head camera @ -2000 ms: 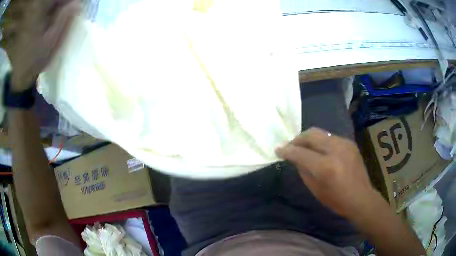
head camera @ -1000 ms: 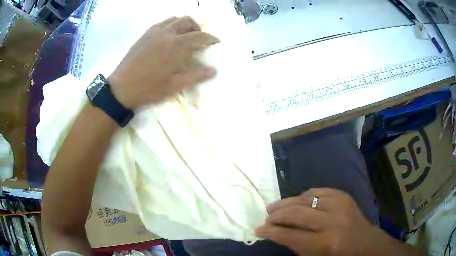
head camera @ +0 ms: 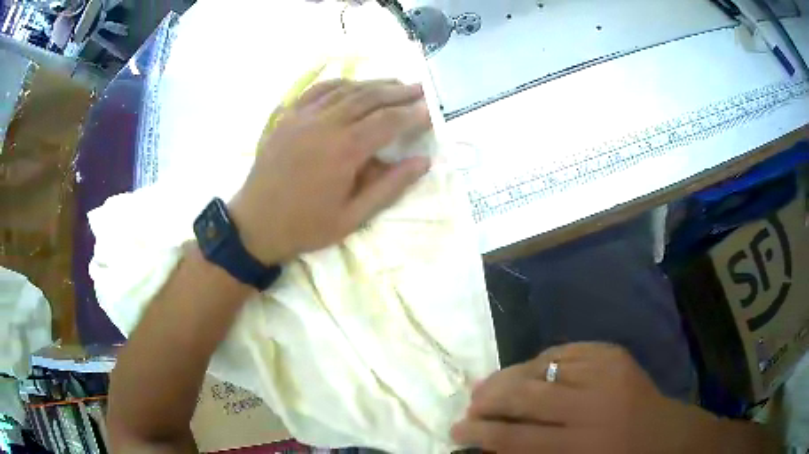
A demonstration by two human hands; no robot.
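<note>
The cream garment piece (head camera: 355,310) lies over the table's front edge and hangs down in front of my lap, with its upper part glaring white. My left hand (head camera: 341,160) lies flat on the cloth near the machine bed, thumb spread from the fingers, with a dark watch on the wrist. My right hand (head camera: 550,399) pinches the cloth's lower right corner between thumb and fingers at the bottom of the view. The coin-sized metal disc (head camera: 467,24) and a shiny slide plate (head camera: 429,28) show just beyond the cloth. The needle is not visible.
The ruler tape (head camera: 621,155) runs along the table's front edge. A dark slim tool (head camera: 710,13) lies at the upper right. Purple (head camera: 105,195) and brown (head camera: 44,177) coverings are at left. Below are an SF cardboard box (head camera: 754,293), another box (head camera: 232,412) and cream cloth (head camera: 22,324).
My left hand has come from the upper left onto the cloth and slid slightly right and down. My right hand has moved down with the cloth corner. The cloth now lies over the table.
</note>
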